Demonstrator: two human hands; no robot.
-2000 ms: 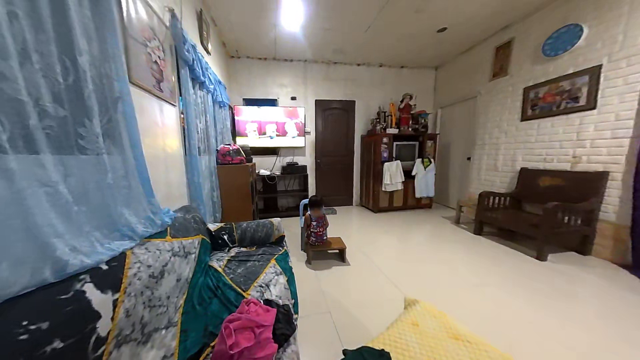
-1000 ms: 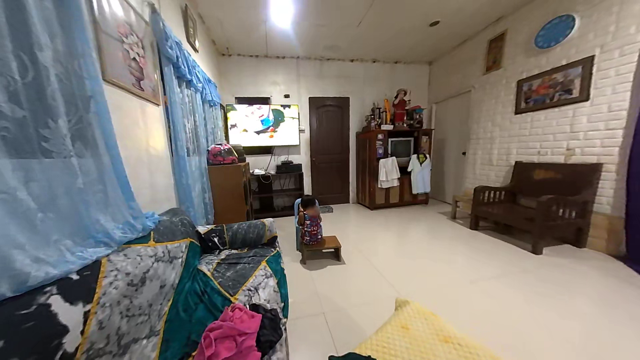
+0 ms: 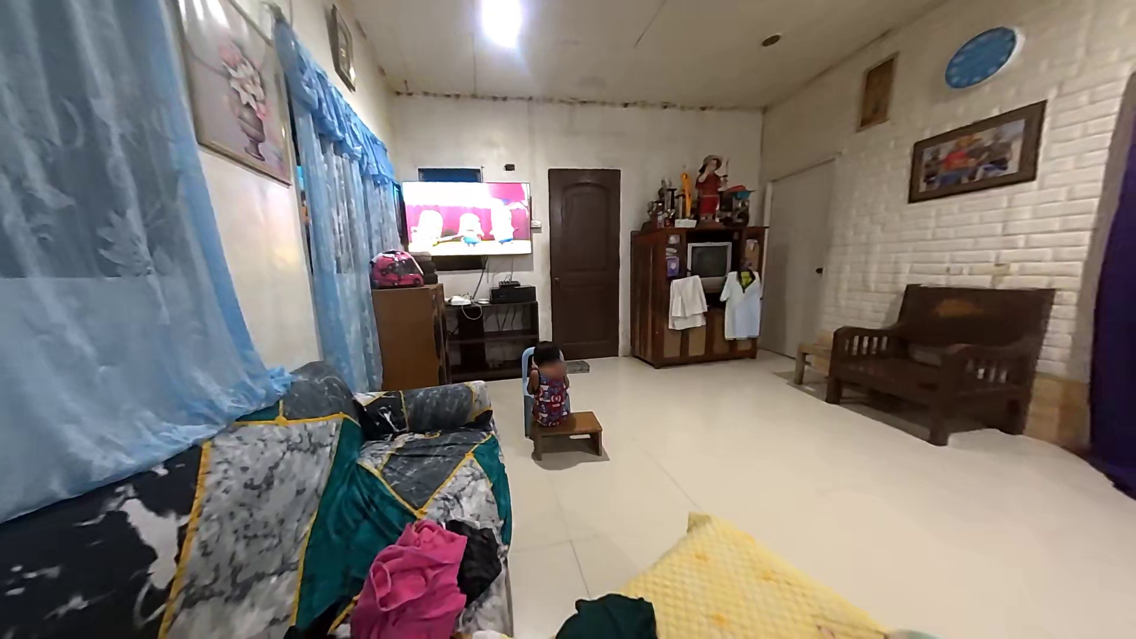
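Note:
Neither my left hand nor my right hand shows in the head view. Nearest to me, at the bottom edge, lies a yellow quilted cloth point(image 3: 737, 577), with a dark green cloth point(image 3: 609, 617) at its left side. A pink cloth point(image 3: 413, 581) and a black cloth point(image 3: 477, 559) lie together on the near end of the sofa point(image 3: 266, 497), which has a grey, black and green patterned cover with yellow trim. What the hands hold or touch is hidden from view.
A person point(image 3: 550, 390) sits on a low wooden stool point(image 3: 572, 426) ahead, near a lit television point(image 3: 468, 219). A wooden bench point(image 3: 941, 364) stands at the right wall. A wooden cabinet point(image 3: 652, 302) with hanging clothes and a dark door point(image 3: 585, 266) are at the back.
The picture on the television has changed. The person on the stool and the cloths have stayed in place.

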